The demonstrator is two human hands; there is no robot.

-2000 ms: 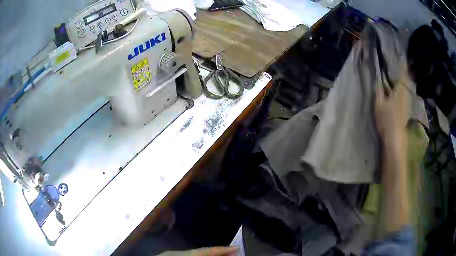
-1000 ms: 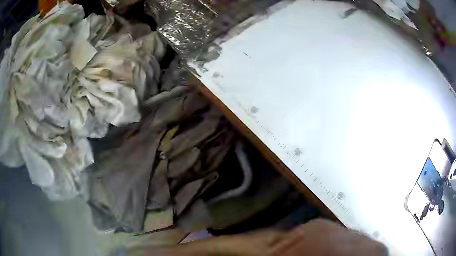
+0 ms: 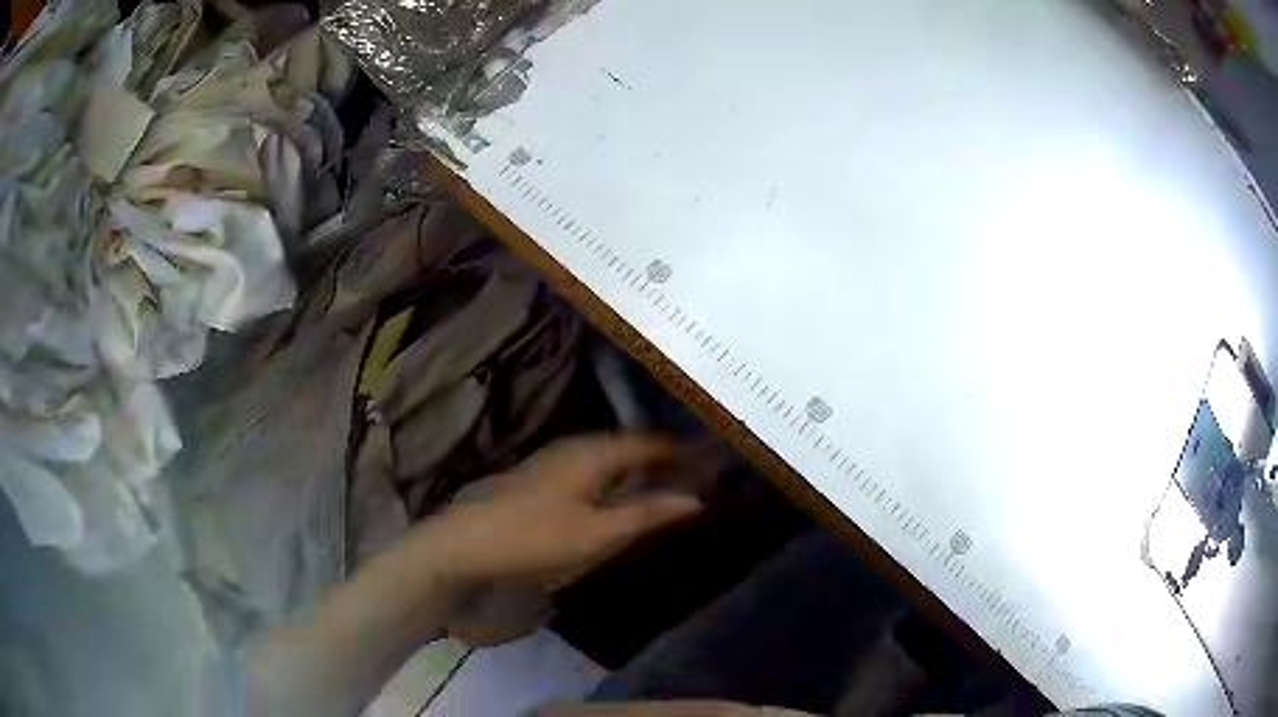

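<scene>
My left hand (image 3: 561, 507) is over the dark gap below the white machine table (image 3: 813, 266). It is blurred, with thumb and fingers apart, and nothing shows in it. A strip of my right hand or wrist (image 3: 659, 709) shows at the bottom edge; the rest is cut off and I cannot see what it holds. The bundle of taupe and brown pieces (image 3: 266, 434) hangs left of my left hand, with a small yellow-green piece (image 3: 383, 350) among them. The metal needle plate (image 3: 1205, 469) is at the far right.
A heap of crumpled off-white cut pieces (image 3: 210, 266) is at the far left. Clear plastic wrap (image 3: 421, 56) covers a surface at the top left. The table's brown front edge (image 3: 673, 378) runs diagonally, beside ruler markings. A white piece (image 3: 519, 679) lies near the bottom.
The view has swung left from the machine head and garment pieces to the bundle and white heap. My left hand has moved from the bottom edge up and left towards the bundle.
</scene>
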